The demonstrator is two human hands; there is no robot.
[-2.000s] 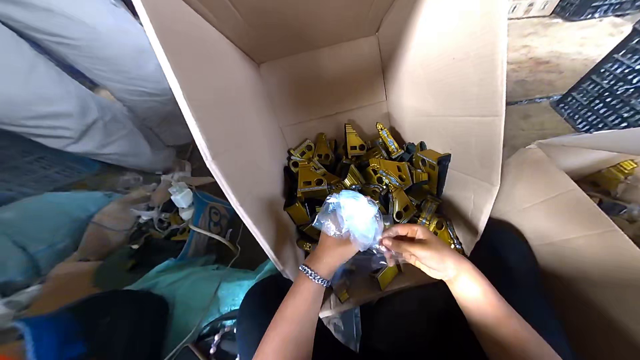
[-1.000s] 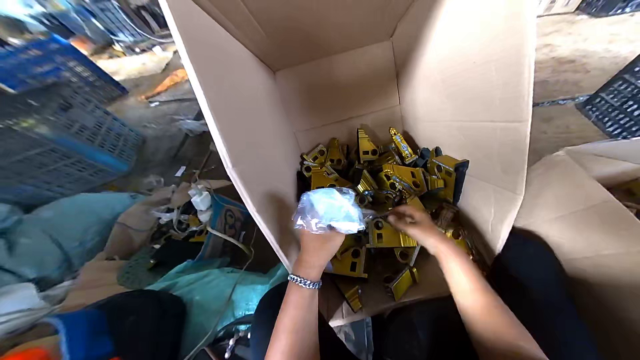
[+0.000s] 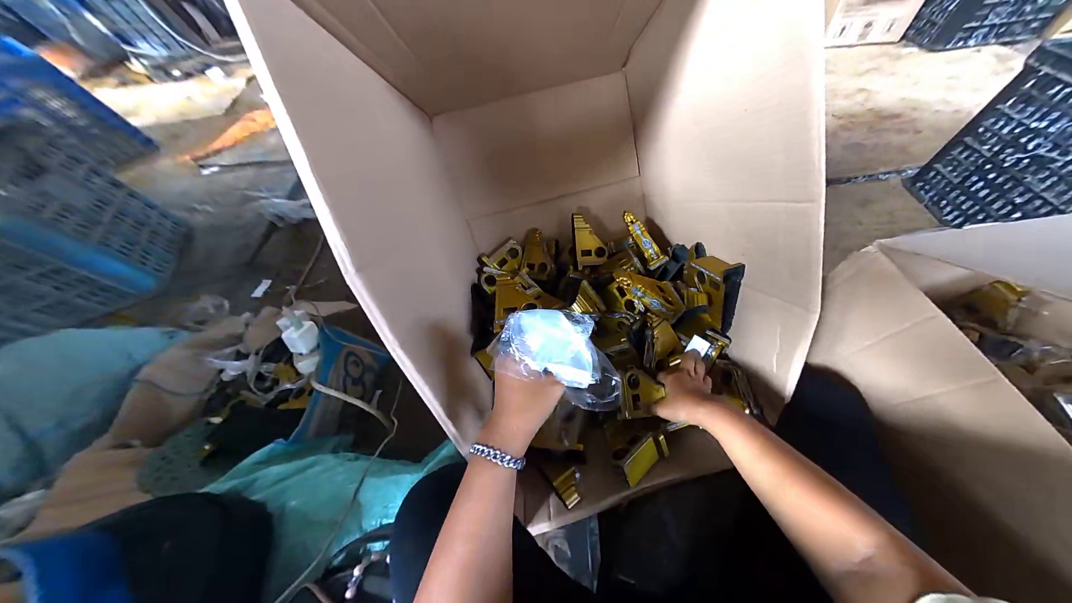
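Observation:
My left hand (image 3: 526, 400), with a chain bracelet at the wrist, holds a clear plastic bag (image 3: 557, 345) with something pale and shiny in it. It is above the left part of a heap of gold and black moulded parts (image 3: 624, 293) inside a tall cardboard box (image 3: 536, 159). At the right of the heap, my right hand (image 3: 688, 389) reaches down among the parts, its fingers at a gold part with a round hole (image 3: 641, 392). A small white piece (image 3: 698, 345) lies just above those fingers. Whether the right fingers grip anything cannot be told.
To the right stands another open cardboard box (image 3: 921, 335) with more gold parts, and a black plastic crate (image 3: 1005, 142) behind it. On the left are blue crates (image 3: 75, 226), a white plug (image 3: 297, 331) with a cable, and a green plastic sack (image 3: 335, 494).
My right hand has moved away from the plastic bag, down and right into the heap. The left hand still holds the bag. The view has shifted since the earliest frame.

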